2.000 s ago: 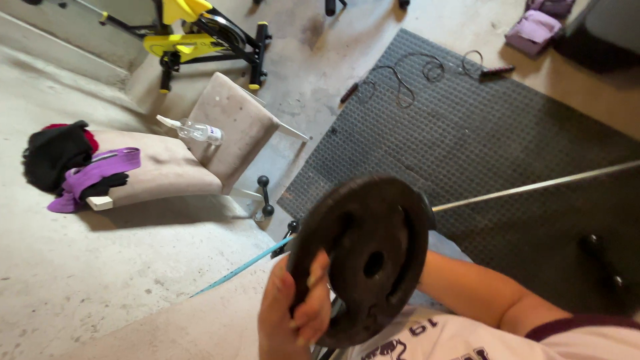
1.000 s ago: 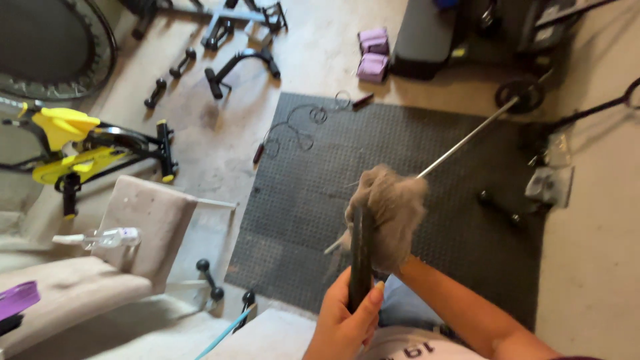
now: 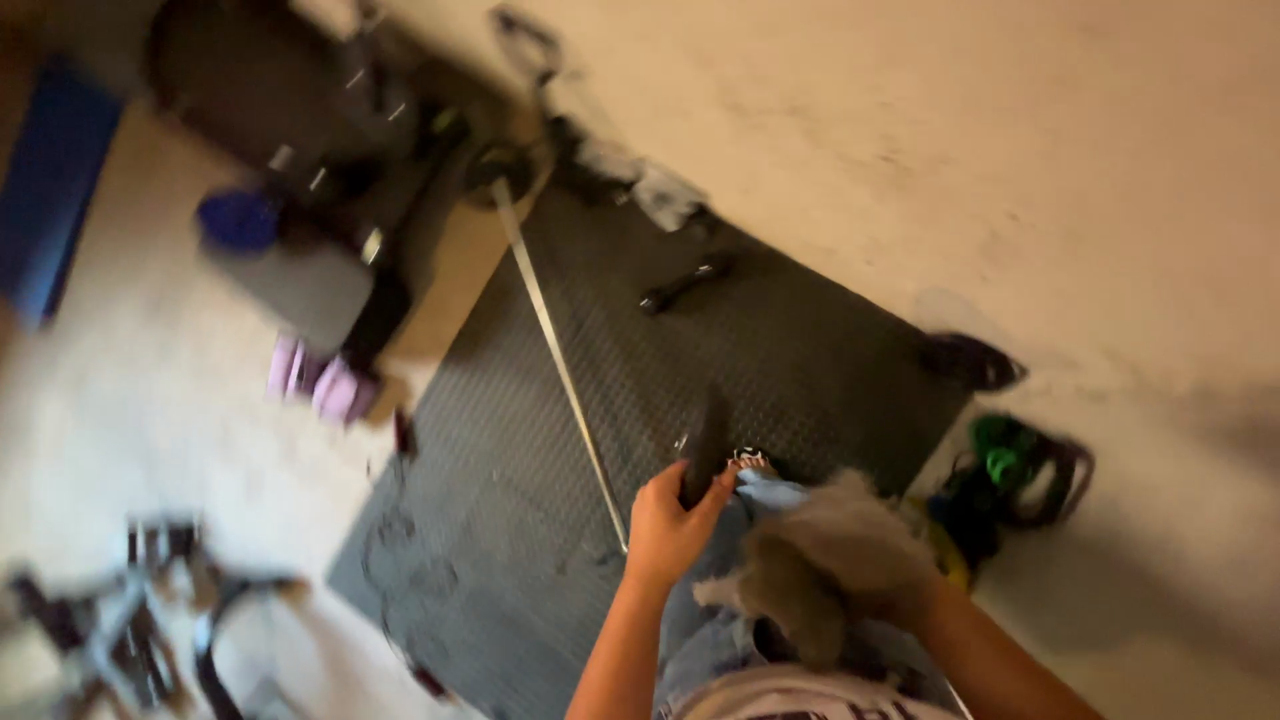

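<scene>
My left hand [image 3: 678, 520] grips the edge of a black weight plate [image 3: 710, 440], seen nearly edge-on above the mat. A greyish-brown cloth [image 3: 830, 560] covers my right hand [image 3: 890, 590], which is close to my body and apart from the plate; the fingers are hidden in the cloth. A metal barbell bar [image 3: 560, 370] slants across the black textured floor mat [image 3: 800, 350], its near end bare beside my left wrist. At its far end sits a dark plate [image 3: 500, 172].
A dumbbell [image 3: 685, 285] lies on the mat. Purple blocks [image 3: 340, 390] and a dark bench [image 3: 260, 90] stand left. A jump rope [image 3: 400, 540] crosses the mat's left part. Green and black gear [image 3: 1010, 460] lies right. Exercise equipment [image 3: 150, 610] stands lower left. Much is blurred.
The view has swung far round. The plate was broad side to view two seconds ago and now shows edge-on. My right hand in the cloth was against the plate one second ago and is now apart from it.
</scene>
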